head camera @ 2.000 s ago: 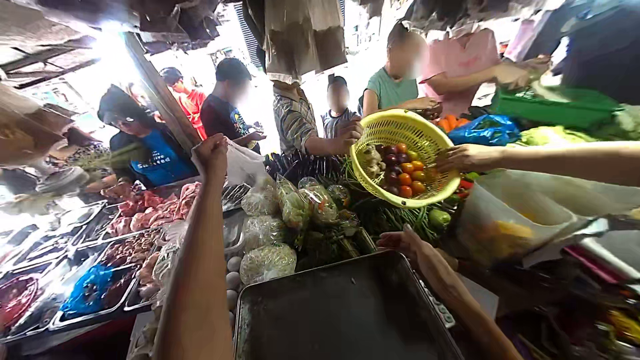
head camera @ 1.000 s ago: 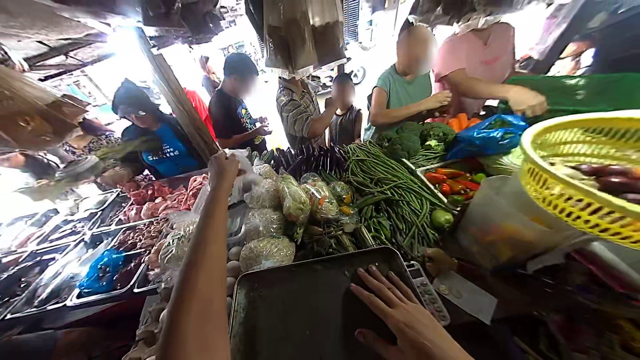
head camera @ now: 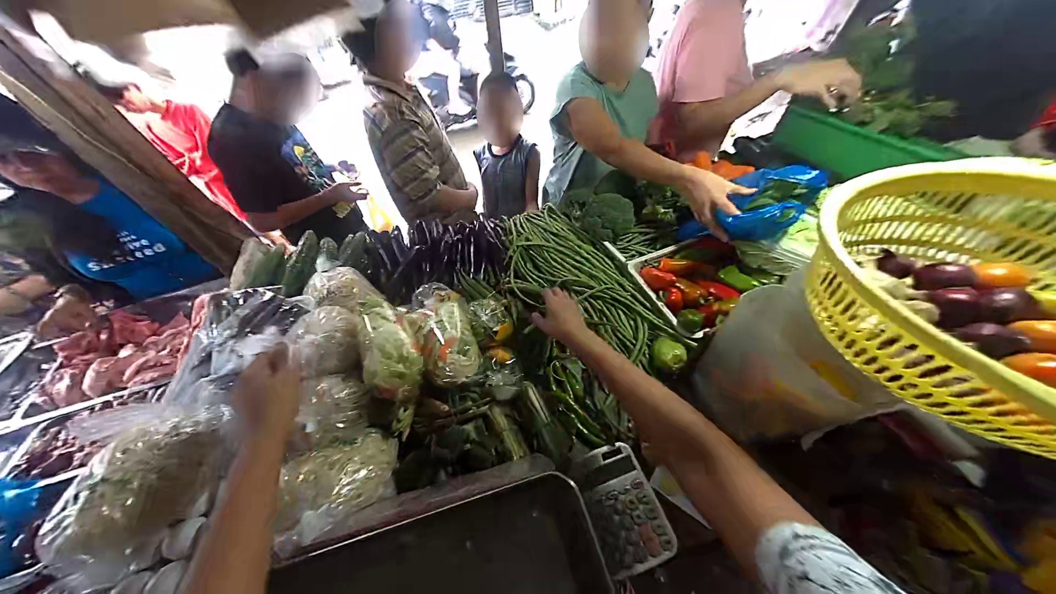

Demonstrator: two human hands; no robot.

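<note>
My left hand (head camera: 268,388) is closed on a clear plastic bag (head camera: 239,346) above the bagged vegetables at the left. My right hand (head camera: 561,316) reaches over the left edge of the pile of long green beans (head camera: 577,272); its fingers are partly spread, and whether they touch the beans cannot be told. Just left of it lie plastic-wrapped mixed vegetables (head camera: 450,334). Dark purple eggplants (head camera: 454,252) lie beyond. Below my arms are an empty dark metal tray (head camera: 454,544) and a calculator (head camera: 629,511).
A yellow plastic basket (head camera: 907,355) of tomatoes and onions stands close at right. Trays of raw meat (head camera: 124,355) are at left. A person's hand (head camera: 714,194) touches a blue plastic bag (head camera: 767,206) near the peppers (head camera: 693,285). Several people stand across the stall.
My right hand has moved from the metal tray forward to the green beans. The person in green has reached out to the blue bag. The yellow basket, earlier held over the beans, is at the right.
</note>
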